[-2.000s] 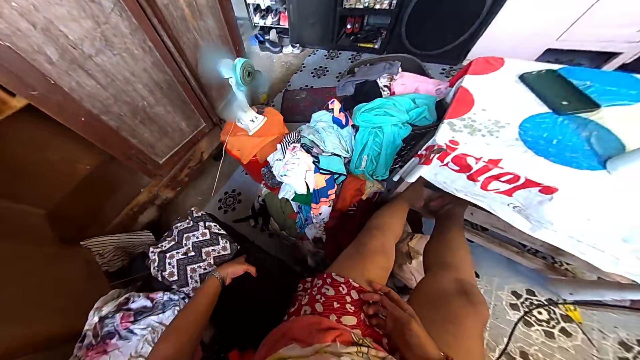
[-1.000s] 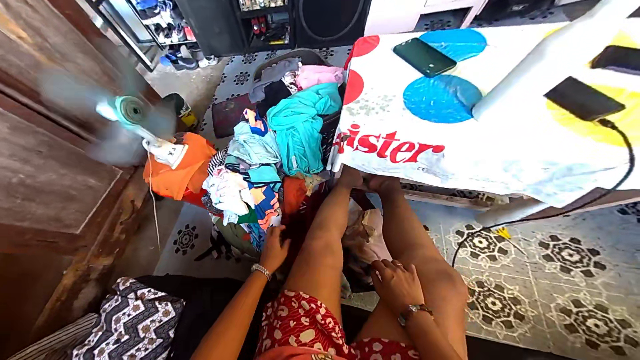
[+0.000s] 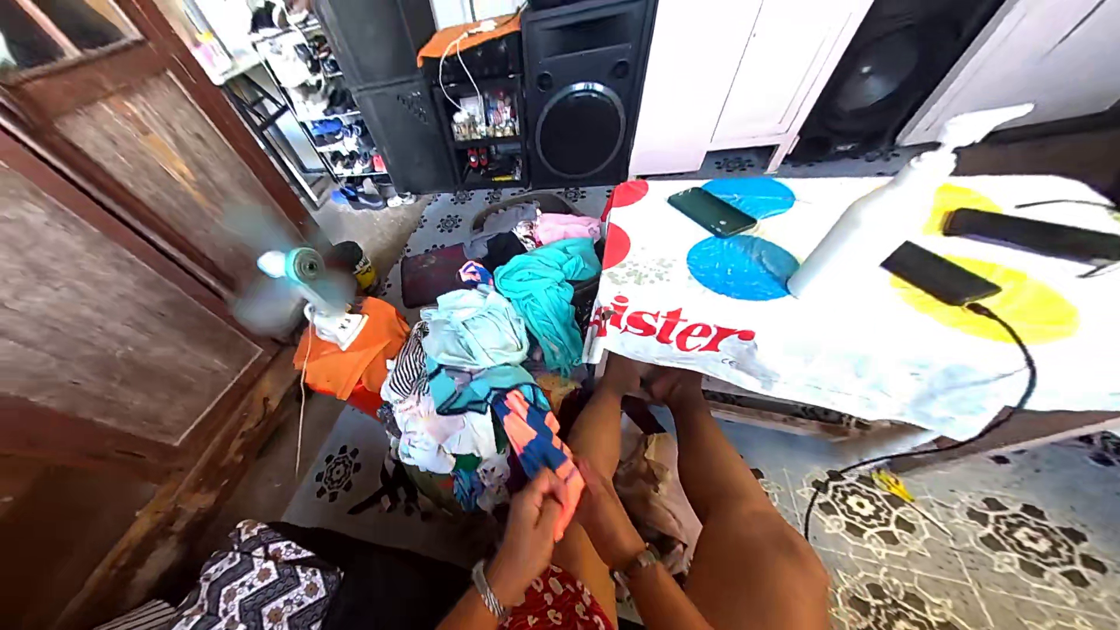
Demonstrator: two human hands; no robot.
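A coral and navy patterned cloth (image 3: 538,437) stretches from the clothes pile up to my hands. My left hand (image 3: 532,516) is closed on its near end. Beside it, my right hand (image 3: 599,503) touches the same end; its fingers are partly hidden behind the cloth. The heap of clothes lies just beyond, with white garments (image 3: 442,437), a pale blue garment (image 3: 477,328) and a teal garment (image 3: 551,289) on it. A black-and-white zigzag cloth (image 3: 262,582) lies at the lower left, next to black fabric (image 3: 394,577).
A spinning fan (image 3: 306,267) stands on an orange cloth (image 3: 359,350) at the left. The table's plastic cover (image 3: 665,376) is at the right, bearing a white spray bottle (image 3: 866,227), phones (image 3: 941,273) and a trailing black cable (image 3: 1024,385). Loudspeakers (image 3: 582,114) stand behind.
My hands have come together at the coral and navy cloth, which my left hand now grips. A second ago they were apart, the left at the pile and the right over my leg.
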